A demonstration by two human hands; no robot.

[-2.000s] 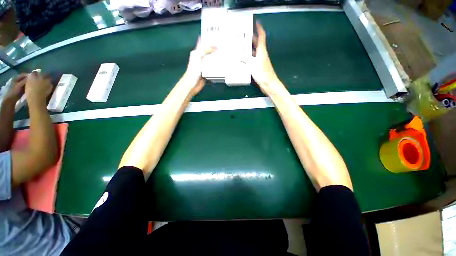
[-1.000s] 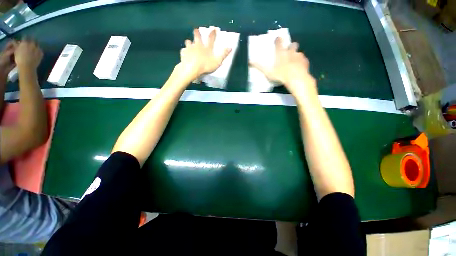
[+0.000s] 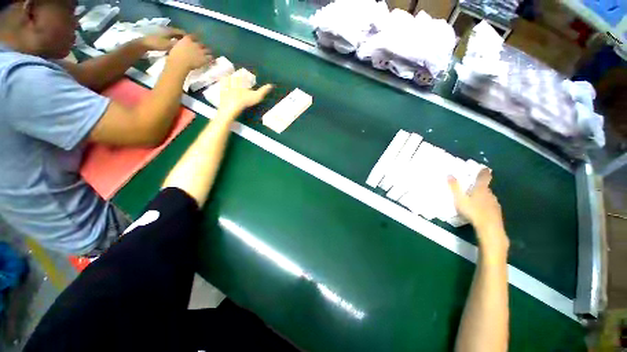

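Several small white boxes (image 3: 426, 175) lie side by side in a leaning row on the green conveyor belt. My right hand (image 3: 479, 201) is at the row's right end, thumb on top and fingers around the end boxes. My left hand (image 3: 237, 96) is stretched out to the left over another white box (image 3: 214, 92), thumb spread; the hand hides part of the box, and whether it grips is unclear. A single white box (image 3: 287, 110) lies between my hands, nearer the left one.
A neighbouring worker (image 3: 48, 137) at left has both hands at more white boxes, beside a red-pink mat (image 3: 130, 161). A pale guide rail (image 3: 309, 167) runs between belt and green worktable (image 3: 275, 227). White bagged parts (image 3: 385, 38) are heaped beyond the belt.
The view has turned left. The two groups of boxes under my hands now form one row. My left hand has left them and reached left; my right hand stays at the row.
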